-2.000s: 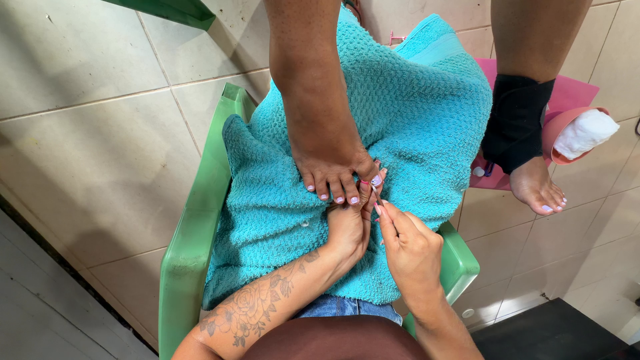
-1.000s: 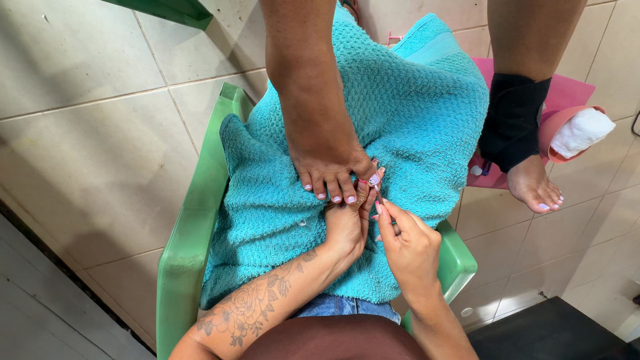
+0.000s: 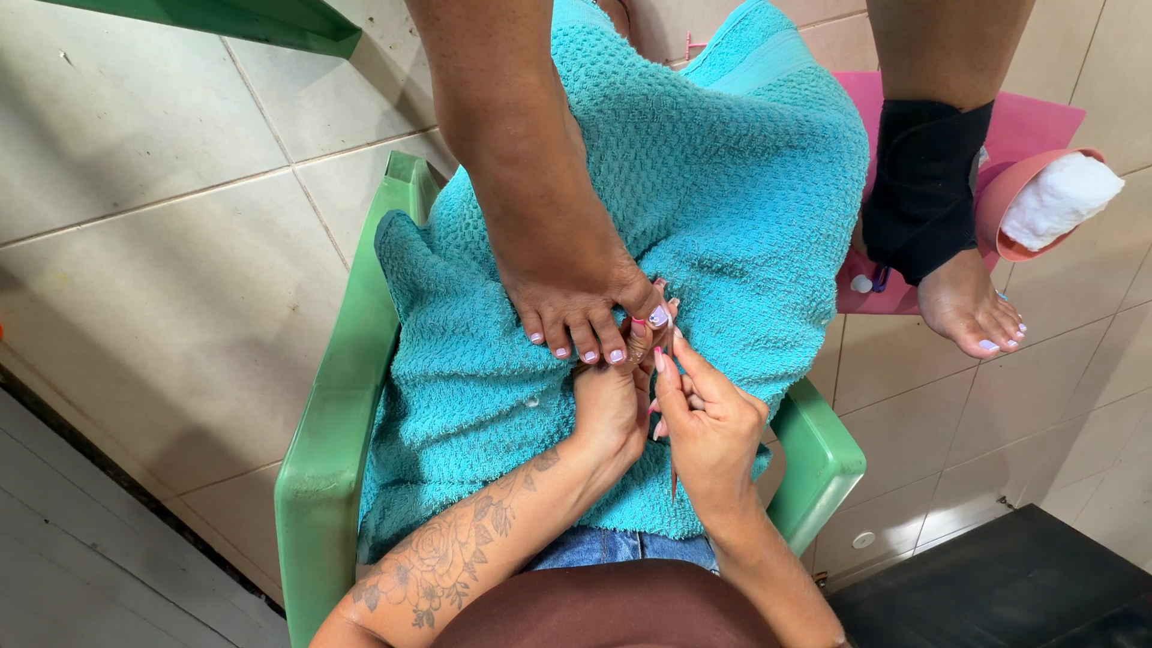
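Another person's bare foot [image 3: 576,279], with pale lilac toenails, rests on a turquoise towel [image 3: 720,180] over my lap. My left hand [image 3: 621,387] holds this foot by the big toe [image 3: 641,301], its fingers partly hidden under the toe. Between the fingertips of my right hand [image 3: 715,414] is a thin wooden stick [image 3: 673,472]; its upper end is at the edge of the big toenail [image 3: 659,317], which bears a small decoration. The tip looks whitish, though its detail is too small to tell.
Green plastic chair arms [image 3: 328,450] flank my lap. On the right, the person's other foot [image 3: 972,310], in a black ankle wrap [image 3: 927,189], is beside a pink sheet [image 3: 1035,121] and a pink bowl [image 3: 990,211] holding white cotton [image 3: 1062,198]. A black box-like surface [image 3: 990,576] stands lower right.
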